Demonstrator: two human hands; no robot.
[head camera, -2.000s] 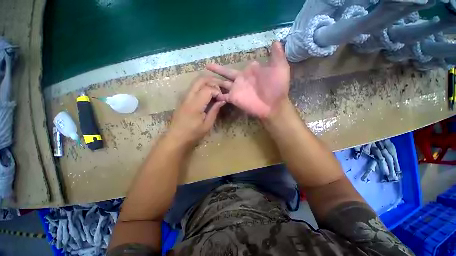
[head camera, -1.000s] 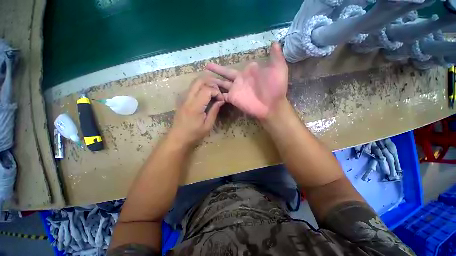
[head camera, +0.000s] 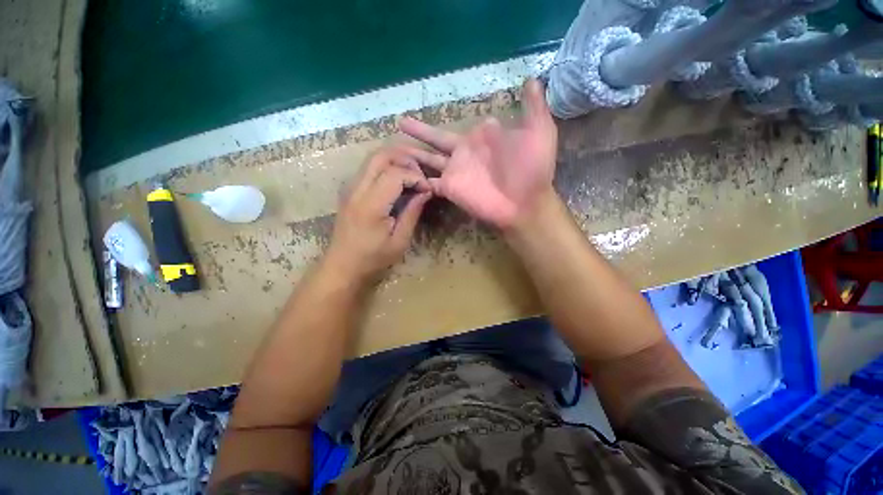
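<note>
My left hand (head camera: 378, 208) has its thumb and fingertips pinched together at a finger of my right hand (head camera: 499, 174). Any residue between the fingertips is too small to tell. My right hand is palm up with its fingers spread, holding nothing visible, and slightly blurred. Both hands are above the brown bench (head camera: 455, 290). To their left lie a white glue bottle (head camera: 235, 203) with a greenish nozzle, a yellow and black utility knife (head camera: 172, 242), a second glue bottle (head camera: 128, 245) and a slim silver piece (head camera: 113, 280).
Grey-white leg-and-body units (head camera: 605, 72) stand at the upper right. A green conveyor belt (head camera: 319, 48) runs behind. Cardboard (head camera: 58, 193) is at left. Blue bins with limb parts (head camera: 160, 440) (head camera: 741, 300) are below the bench. Another yellow-black cutter (head camera: 875, 164) lies at far right.
The hands have kept nearly the same pose, with only slight finger movement. The bottles and knife have not moved on the bench.
</note>
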